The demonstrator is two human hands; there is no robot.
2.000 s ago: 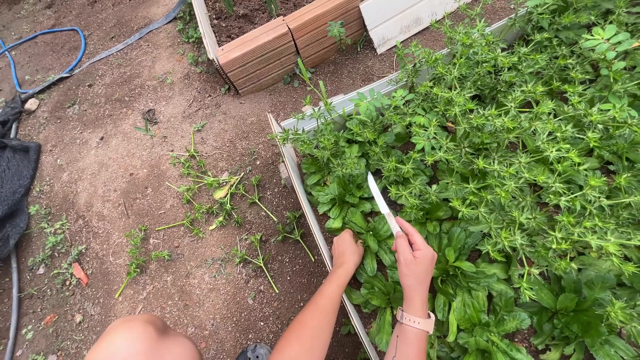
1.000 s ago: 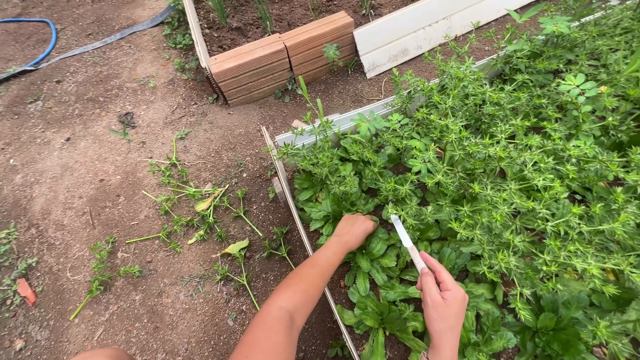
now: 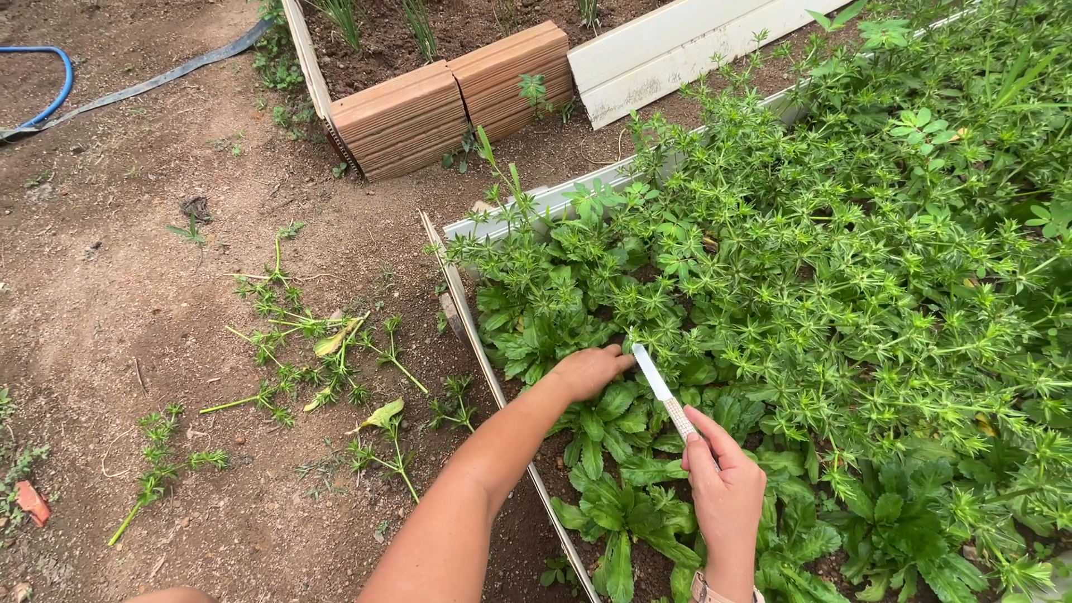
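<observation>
My right hand (image 3: pixel 722 477) is closed on the patterned handle of a small knife (image 3: pixel 653 373), its pale blade pointing up and left toward the plants. Just left of the blade tip, my left hand (image 3: pixel 591 372) reaches in among the leafy green plants (image 3: pixel 615 419); its fingertips are partly hidden by foliage, so whether they grip a stem does not show. Spiky green flower stalks (image 3: pixel 804 276) rise densely over the bed to the right. Cut stalks (image 3: pixel 335 360) lie scattered on the soil left of the bed.
A thin panel edge (image 3: pixel 477 335) borders the bed on the left, under my left forearm, and a white panel (image 3: pixel 578 191) borders it behind. Beyond stand ribbed clay blocks (image 3: pixel 402 121) and a white board (image 3: pixel 670 59). A blue hose (image 3: pixel 65 84) lies far left, a reddish fragment (image 3: pixel 32 502) lower left.
My left hand has moved from near the bed's left border deeper among the plants. The knife blade has shifted from above it to its right side. The view has shifted somewhat.
</observation>
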